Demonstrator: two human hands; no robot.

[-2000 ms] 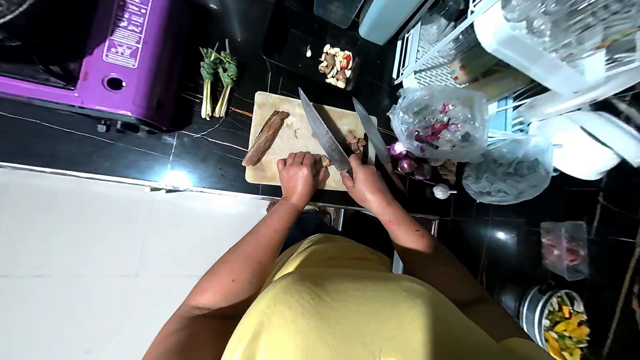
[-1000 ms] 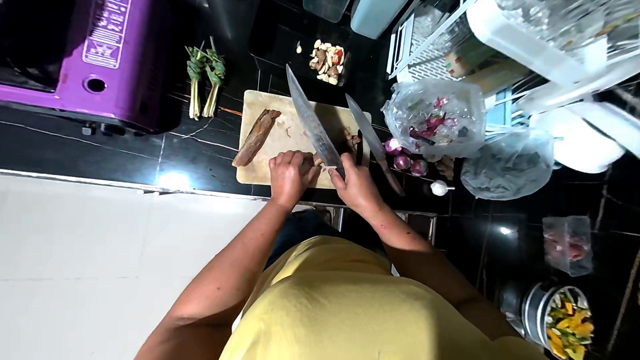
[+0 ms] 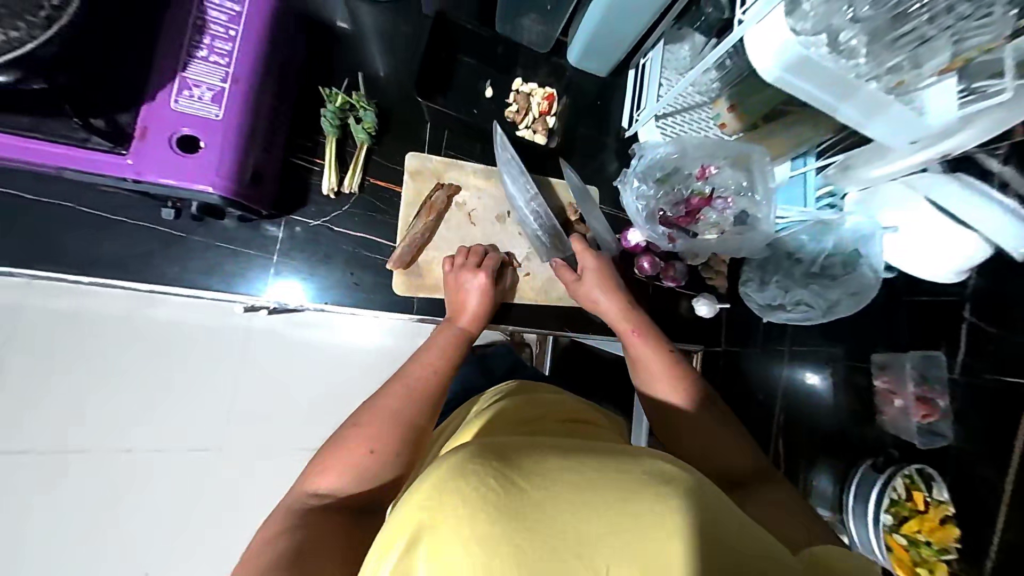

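My right hand (image 3: 594,280) grips a large kitchen knife (image 3: 528,196), its blade pointing up and left over the pale cutting board (image 3: 416,284). Beside it my left hand (image 3: 474,284) rests on the board with fingers curled over a small brown piece, mostly hidden under them. A long brown piece of what looks like meat (image 3: 424,226) lies at the board's left side. Small brown pieces (image 3: 574,220) are at the board's right, partly behind the knives. A second knife (image 3: 588,204) lies across the board's right edge, with its handle hidden behind my right hand.
A purple gas stove (image 3: 152,160) stands left, near bundled green stems (image 3: 352,136). Peeled garlic and other pieces (image 3: 532,112) lie behind the board. Right are red onions (image 3: 646,262), a garlic bulb (image 3: 706,305), plastic bags (image 3: 696,200), a white dish rack (image 3: 840,80) and a pot of yellow-green pieces (image 3: 920,520).
The large knife's blade has moved right, away from my left hand, and a gap now shows between my two hands.
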